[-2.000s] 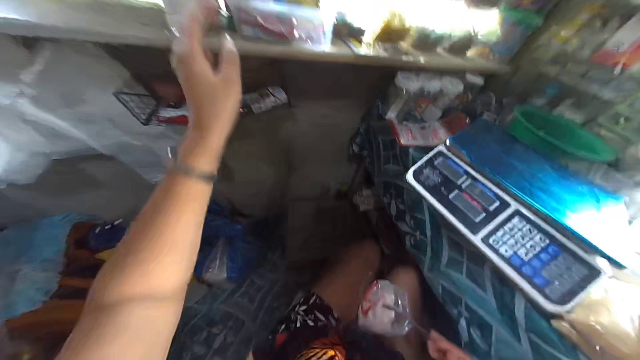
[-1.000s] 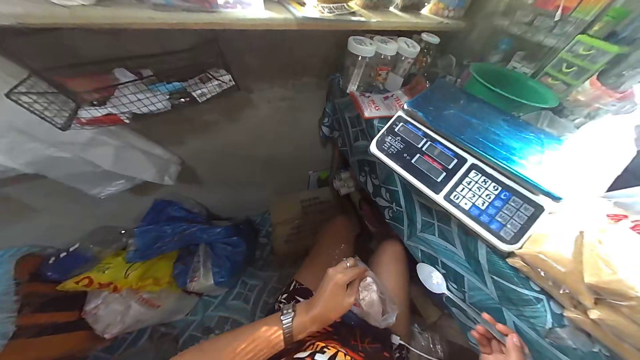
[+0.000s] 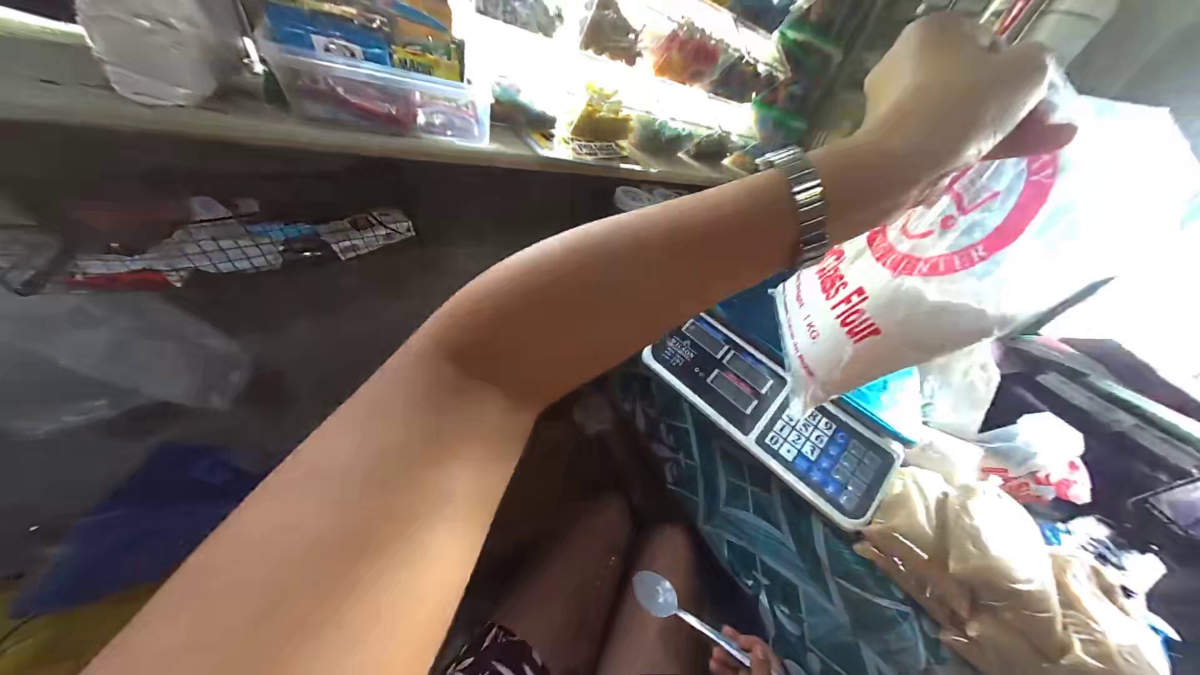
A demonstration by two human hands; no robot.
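My left hand (image 3: 952,94), with a metal watch on its wrist, is raised at the upper right and closed on the top of a plastic flour bag (image 3: 923,272). The printed bag hangs over part of a digital weighing scale (image 3: 741,375) and hides some of its keypad and platform. Low in the view, my right hand (image 3: 745,654) grips the handle of a pale spoon (image 3: 655,594), whose bowl is above my legs. Part of the right hand is cut off by the bottom edge.
A shelf (image 3: 281,145) at the top holds a clear plastic box (image 3: 375,103) and small packets. A wire basket (image 3: 234,246) hangs below it. Brown plastic bags (image 3: 984,553) lie right of the scale on a patterned cloth (image 3: 741,516). Blue plastic (image 3: 141,534) is at lower left.
My left hand has moved from the small clear bag at my lap up to the right, and now holds the flour bag. The right hand keeps the spoon. The view has shifted.
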